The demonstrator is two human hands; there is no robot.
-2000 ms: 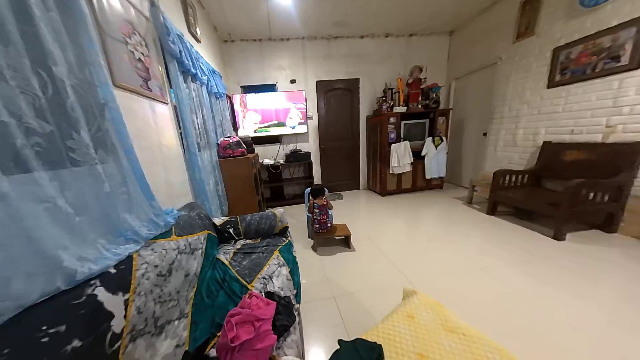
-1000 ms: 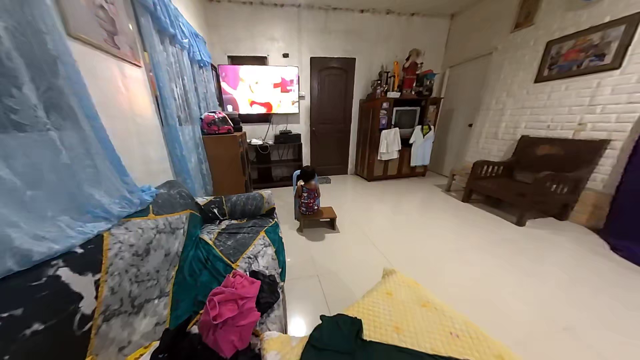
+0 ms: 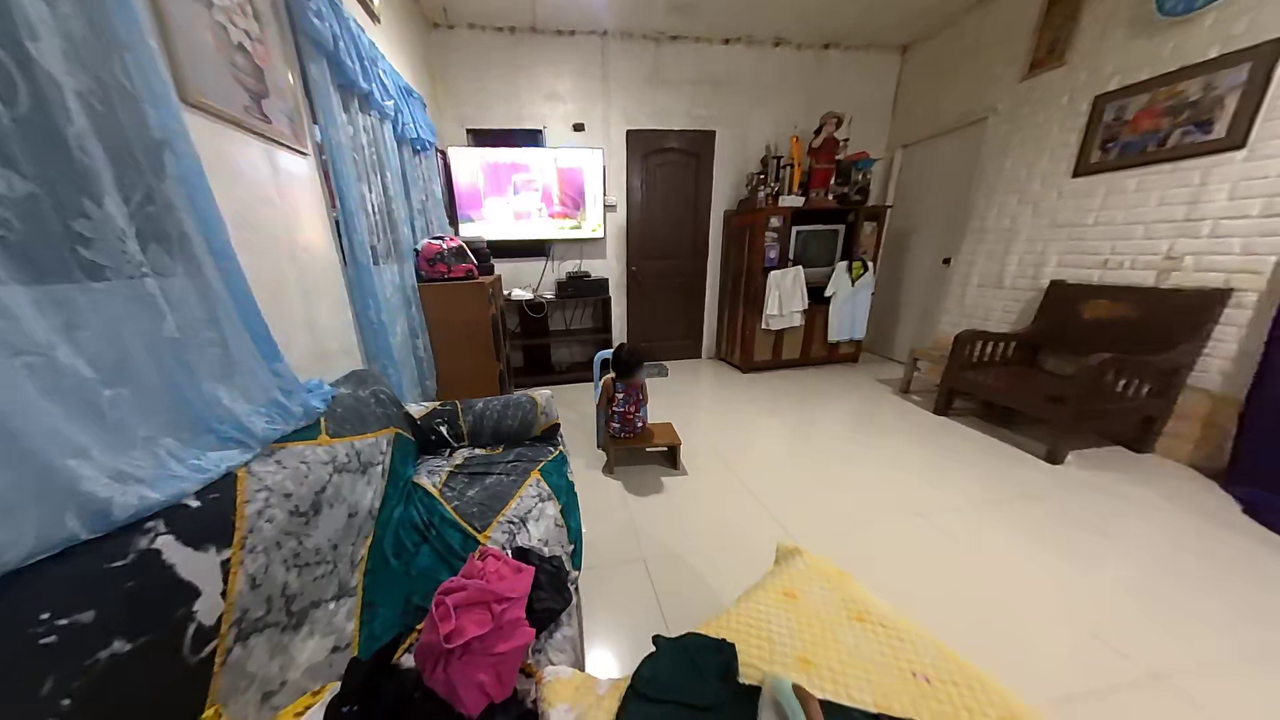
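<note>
A dark green cloth garment [image 3: 690,672] lies on a yellow quilted cloth [image 3: 850,635] at the bottom of the head view. Over the garment is a pale green strip [image 3: 778,698], cut off by the bottom edge. Beside it shows a small brown sliver, perhaps a finger of my right hand [image 3: 806,703]; whether it holds anything cannot be told. My left hand is out of view. To the left, a crumpled pink cloth [image 3: 478,632] rests among black cloths [image 3: 375,690] at the end of the sofa.
A patchwork-covered sofa [image 3: 310,530] runs along the left. Ahead, a small child [image 3: 627,400] sits near a low wooden stool [image 3: 650,436] on the tiled floor. A lit television [image 3: 530,193], dark door [image 3: 668,245] and wooden cabinet [image 3: 745,300] are at the back; a wooden armchair [image 3: 1080,370] stands right.
More of the dark green garment shows than two seconds ago. The pale green strip and brown sliver have come into view at the bottom edge. The television picture has changed.
</note>
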